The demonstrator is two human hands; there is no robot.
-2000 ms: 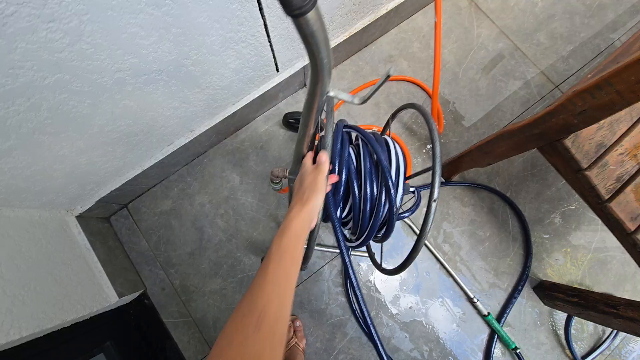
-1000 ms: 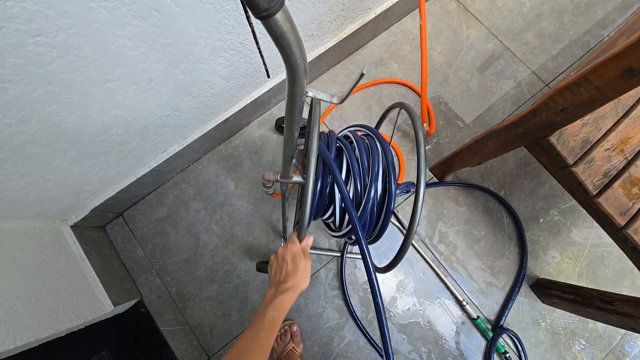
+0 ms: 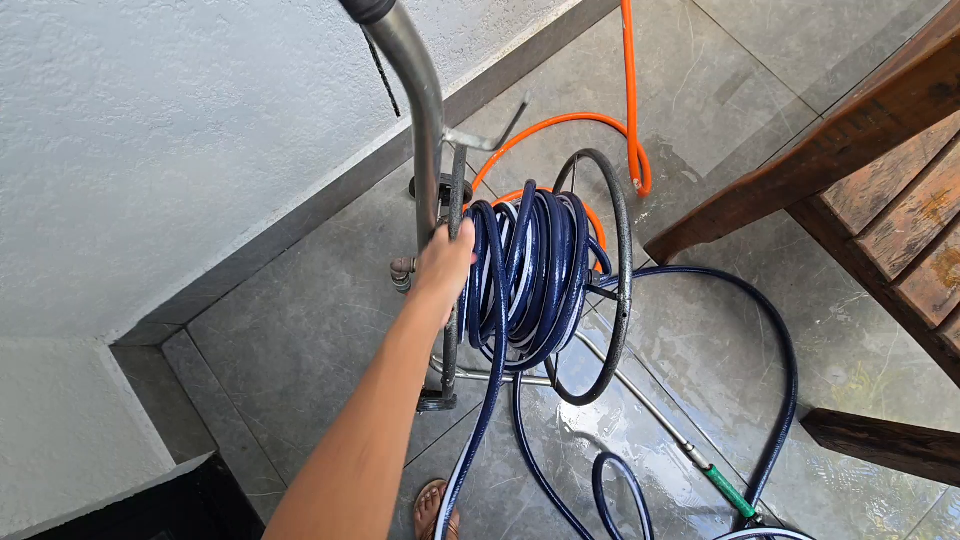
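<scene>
My left hand (image 3: 446, 262) is closed around the near-side rim of a metal hose reel (image 3: 621, 300). Navy-blue hose with a pale stripe (image 3: 551, 262) is wound in several turns on the drum, right beside my fingers. One length of it runs down from the coil past my wrist, and more loops lie on the floor. The reel sits on a cart with a bent metal tube handle (image 3: 420, 97); a crank (image 3: 484, 140) juts out near the top of the rim. A pipe fitting (image 3: 403, 271) is left of my hand. My right hand is out of view.
Orange hose (image 3: 631, 90) curves behind the reel. A metal lance with a green grip (image 3: 727, 489) lies on the wet tiles (image 3: 667, 360). Wooden furniture (image 3: 810, 150) stands at the right, a white textured wall (image 3: 187, 150) at the left. A sandalled foot (image 3: 431, 510) is below.
My left hand has moved up along the reel's rim from its lower part, where it was a second ago. The hose length leaving the coil now hangs farther left, near my wrist.
</scene>
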